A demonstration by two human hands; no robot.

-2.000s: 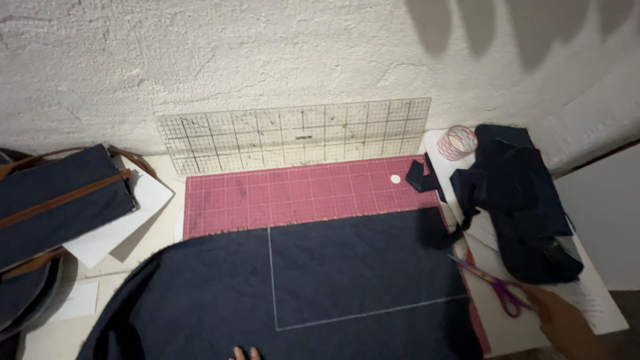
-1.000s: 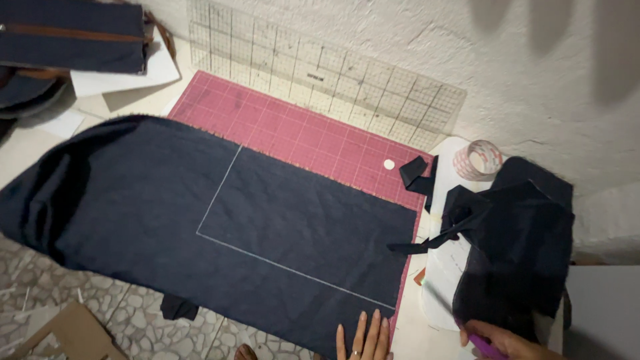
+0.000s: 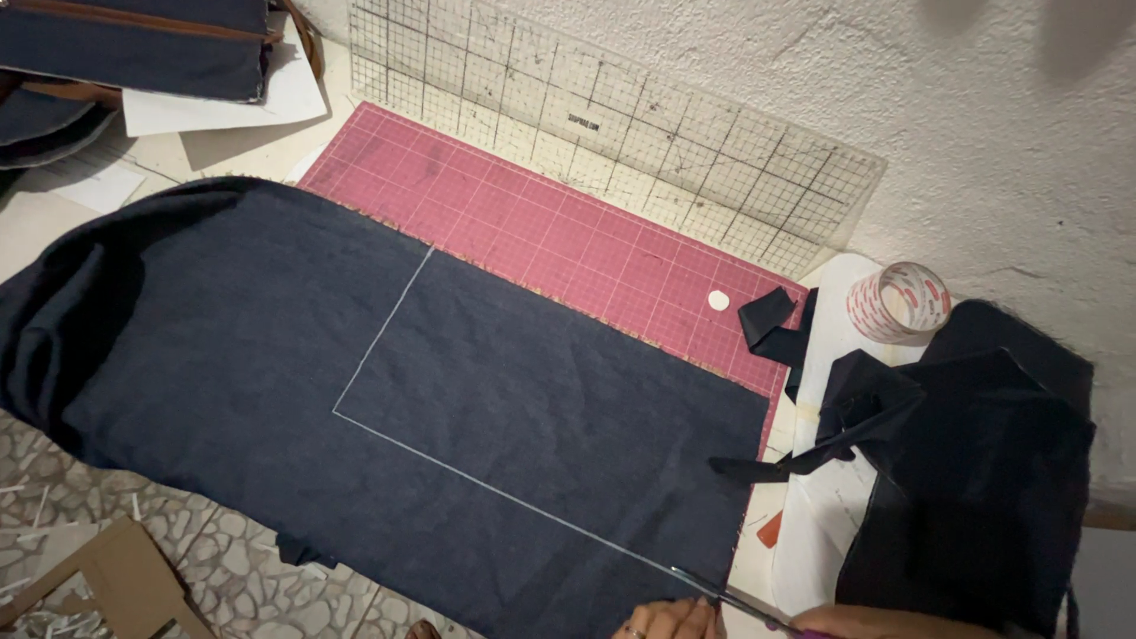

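Dark blue fabric (image 3: 497, 382) lies over a pink cutting mat (image 3: 568, 222), with a white chalk line marked on it in an L shape. At the bottom edge, my left hand (image 3: 672, 621) rests on the fabric beside the chalk line, a ring on one finger. My right hand (image 3: 874, 621), partly cut off by the frame, holds scissors (image 3: 741, 606) by their purple handle. The blades lie at the fabric's right edge, along the end of the chalk line; how far they are apart is hard to tell.
A clear gridded ruler (image 3: 612, 133) leans on the wall behind the mat. At right are a tape roll (image 3: 898, 302), dark fabric pieces (image 3: 967, 461) and a small white disc (image 3: 718, 300). Denim-like pieces (image 3: 142, 44) lie upper left. Cardboard (image 3: 133, 577) is on the stone-patterned floor.
The scissors in my right hand have moved from beside the fabric to its right edge at the chalk line. My left hand has moved rightward along the fabric to that end. The view has turned.
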